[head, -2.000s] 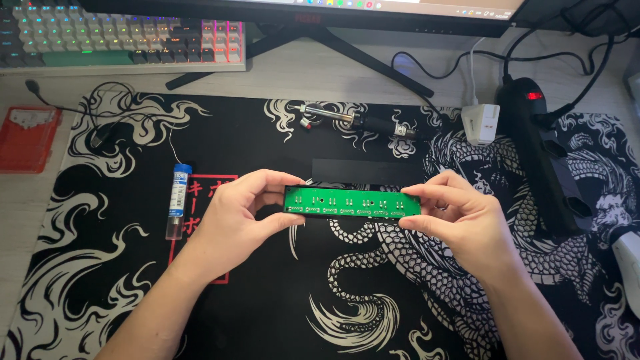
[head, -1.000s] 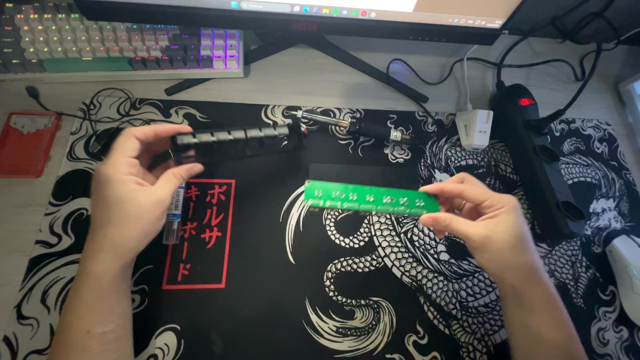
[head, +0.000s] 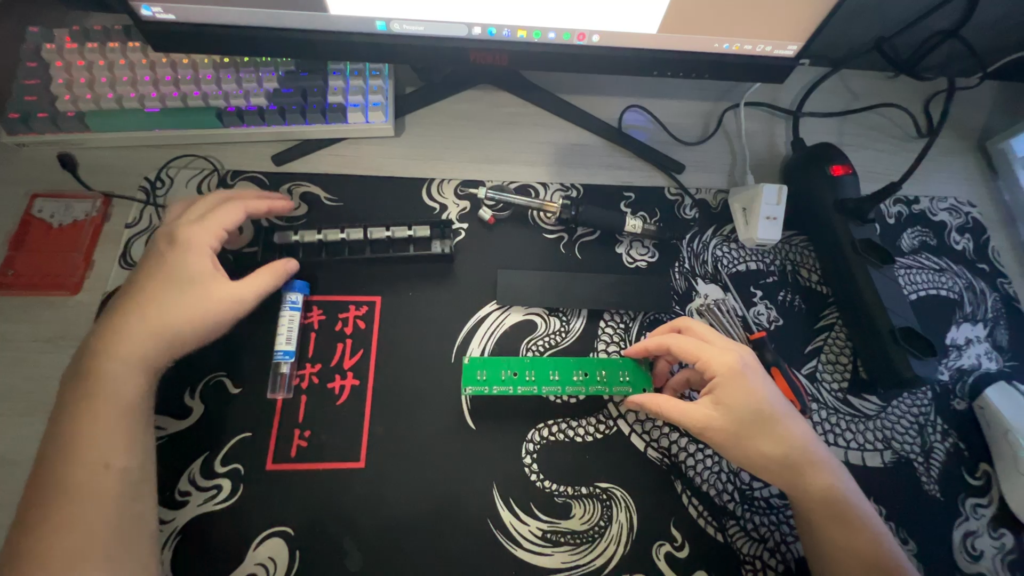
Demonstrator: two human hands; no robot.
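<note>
My right hand pinches the right end of a green circuit board, solder joints facing up, low over or on the black patterned desk mat. My left hand is open, fingers and thumb apart, at the left end of a black plastic housing with a row of light pieces in it; the housing lies on the mat. Just below the left thumb lies a clear tube with a blue cap. Right of the housing lies a soldering iron. A flat black strip lies above the board.
A screwdriver with an orange and black handle and thin metal tools lie behind my right hand. A black power strip and white adapter are at right. A lit keyboard, monitor stand and red case border the mat.
Two seconds ago both hands held the board together. My left hand then held the housing up at left; it now lies on the mat, let go. The board stays in my right hand.
</note>
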